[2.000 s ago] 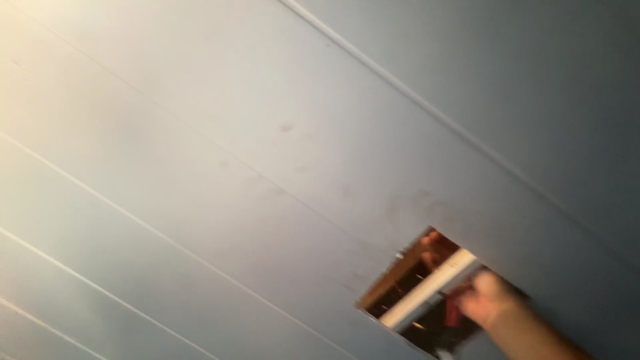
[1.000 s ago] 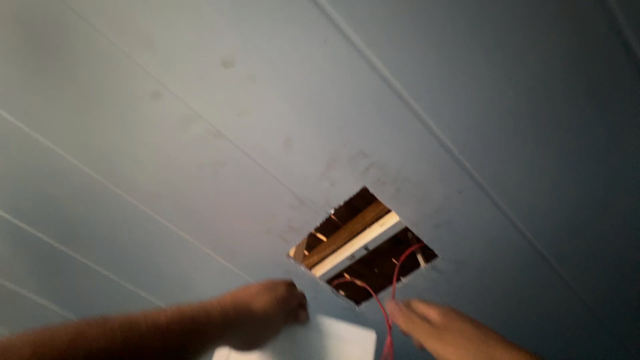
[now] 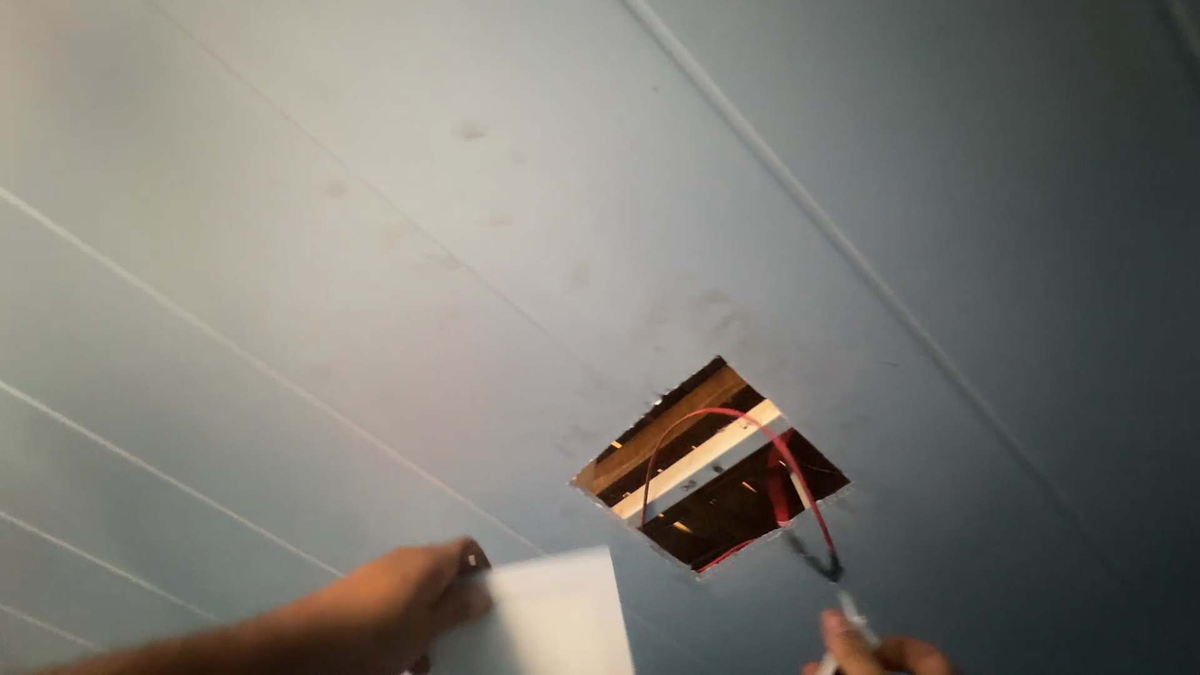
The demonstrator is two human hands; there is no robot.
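Observation:
A square hole (image 3: 656,459) is cut in the pale panelled ceiling, and wooden battens and a light-coloured bar (image 3: 698,464) cross inside it. Out of the opening loops a red wire (image 3: 717,411), whose dark end hangs just above my right hand (image 3: 877,647). That hand pinches a thin white object, perhaps a connector or cable; its kind is unclear. At the lower left, my left hand (image 3: 422,595) grips the edge of a flat white panel (image 3: 553,614), which runs out of the bottom of the view.
Raised seams (image 3: 797,197) run diagonally across the ceiling panels. Smudges (image 3: 473,128) mark the surface up and left of the hole. The cut edge of the hole looks rough.
Two seconds ago a hand was at the hole; the left hand and white panel came into view afterwards. The red wire now arches across the hole, and my right hand is lower, away from it.

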